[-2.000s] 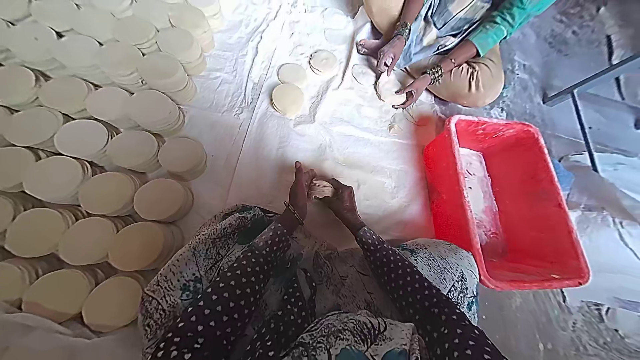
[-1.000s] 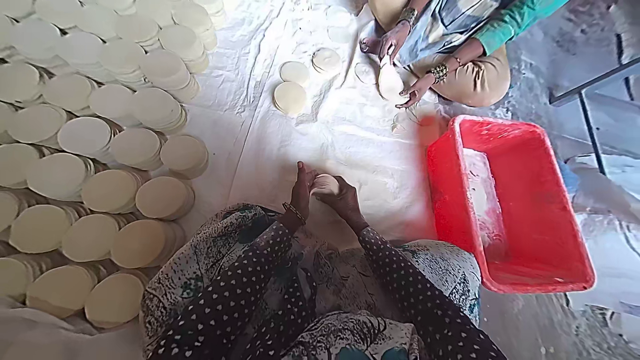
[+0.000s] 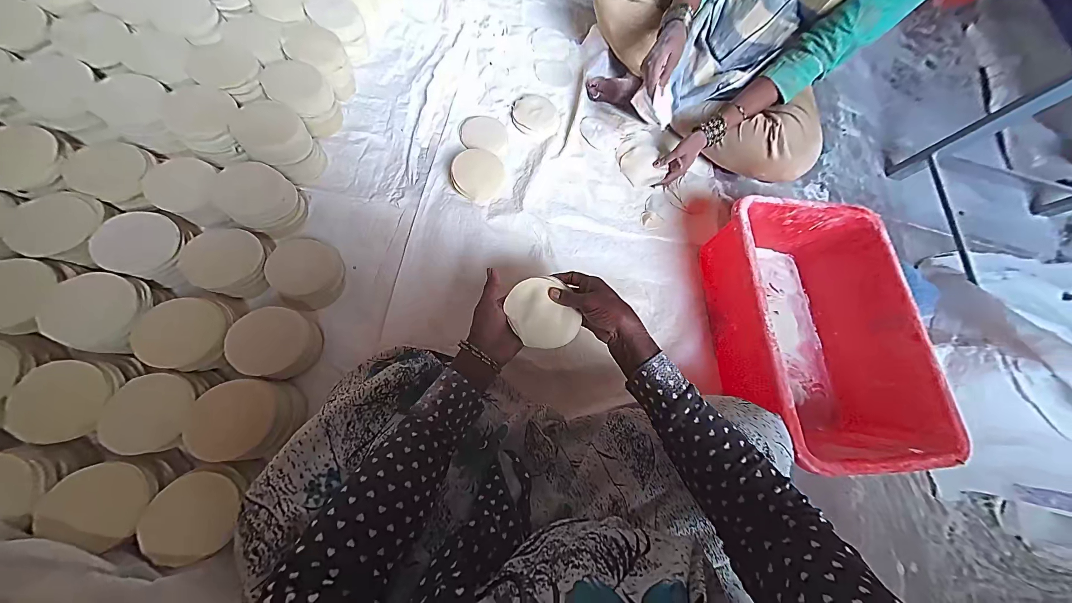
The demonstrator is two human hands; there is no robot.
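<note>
A pale, round, flat dough disc (image 3: pixel 543 313), perhaps more than one layered, is held up between my hands above the white cloth. My right hand (image 3: pixel 605 311) grips its upper right edge, the thumb lying on its face. Upright at the disc's left edge is my left hand (image 3: pixel 494 322), its palm turned toward the disc and its thumb pointing up; the fingers behind are partly hidden. Whether the left fingers close on the disc cannot be told. Small stacks of similar discs (image 3: pixel 478 174) lie on the cloth beyond my hands.
Many stacks of pale discs (image 3: pixel 268 342) stand in rows on the left. A red plastic tub (image 3: pixel 888 335) with white powder inside sits at the right. A co-worker sits cross-legged at the top right, one hand (image 3: pixel 682 157) by another disc (image 3: pixel 639 161). Metal bars (image 3: pixel 963 138) stand at far right.
The disc between my hands now shows its full round face; two seconds ago it was mostly covered by my fingers. The co-worker's hands have moved apart, and only one remains by the disc there.
</note>
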